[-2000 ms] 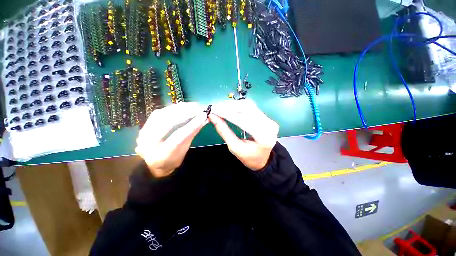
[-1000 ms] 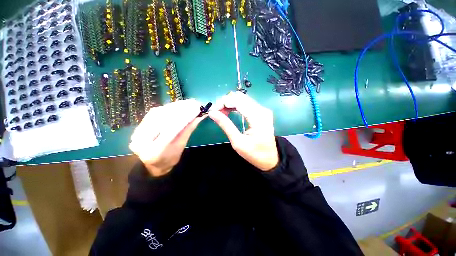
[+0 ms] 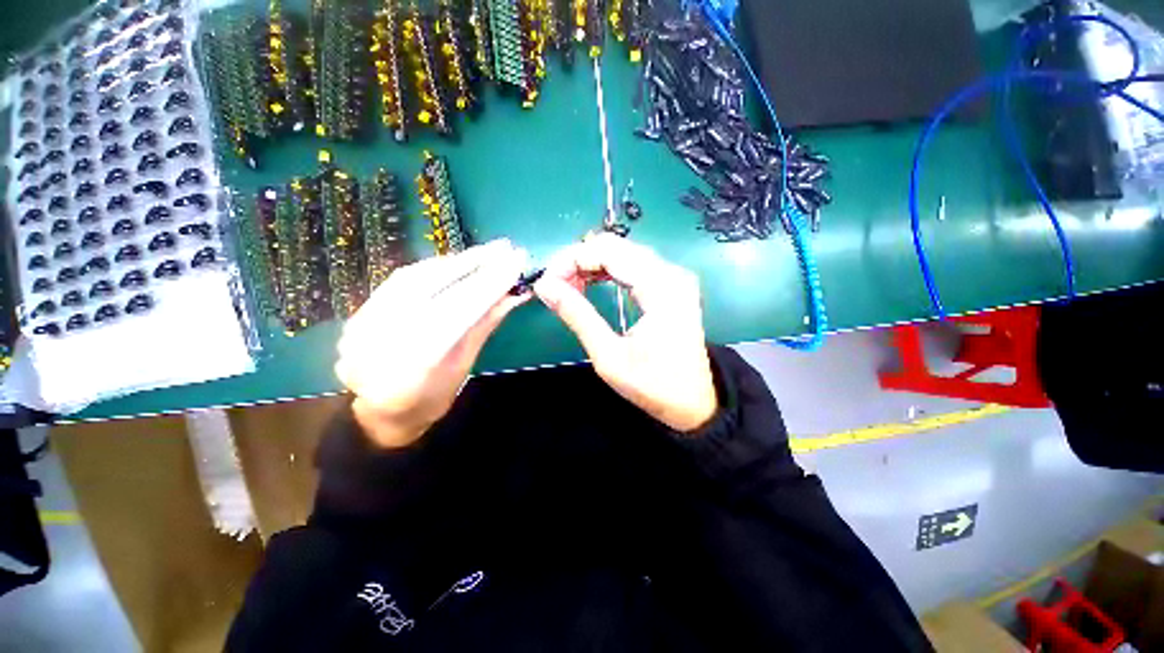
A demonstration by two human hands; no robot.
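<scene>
A small dark unit [image 3: 525,281] is between the fingertips of both hands, above the bench's front part. My left hand [image 3: 428,334] pinches it from the left. My right hand [image 3: 638,334] has thumb and forefinger at its right end. Most of the unit is hidden by the fingers, so its details cannot be told. A few small dark round parts [image 3: 631,209] lie on the green mat just beyond my right hand, near a thin pale strip [image 3: 604,134].
Clear blister tray [image 3: 115,179] with domed black covers, far left. Green and yellow circuit boards [image 3: 338,242] in two rows. Pile of black housings [image 3: 734,166], light-blue coiled cord [image 3: 804,274], black pad [image 3: 862,64], blue cable [image 3: 917,204] at right. Red stool [image 3: 970,370] beyond the bench edge.
Since two seconds ago, the dark unit has turned and shows more between the fingertips. My right hand's fingers have curled in. Over the last second the hands have barely moved.
</scene>
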